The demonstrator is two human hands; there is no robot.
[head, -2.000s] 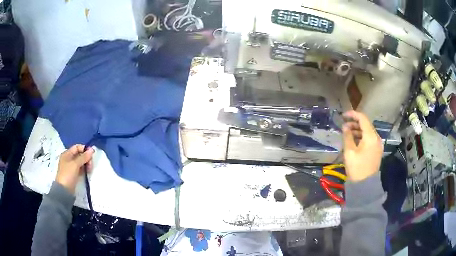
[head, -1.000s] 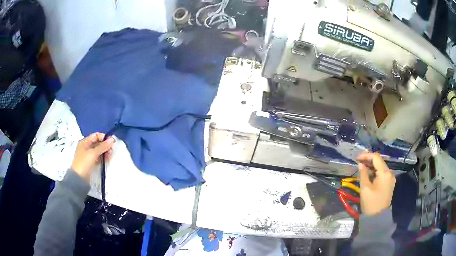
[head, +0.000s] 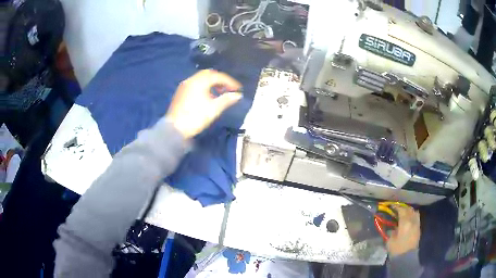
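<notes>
The cream Siruba sewing machine [head: 348, 38] has navy tape [head: 383, 152] at its shiny metal folder [head: 332, 147]. Blue cloth [head: 136, 81] lies spread left of the machine. My left hand [head: 204, 103] is above this cloth, thumb and fingers apart, with nothing visible in it. A dark strip [head: 151, 202] shows partly beside my left forearm, which hides the rest. My right hand [head: 403, 228] is at the table's right, its fingers closed around the yellow and red handles of the scissors [head: 383, 221]. The scissors lie on a dark patch.
The scuffed white table [head: 272, 217] has a round hole. A pale green strip [head: 224, 222] hangs over its front edge, above a floral cloth [head: 239, 261]. Cream thread cones [head: 484, 149] stand at the far right. A roll [head: 214, 23] and white cords lie behind the cloth.
My left hand has let go of the thin dark strip and moved right and up over the blue cloth. My right hand has moved down from the tape at the folder to the scissors. The view has shifted.
</notes>
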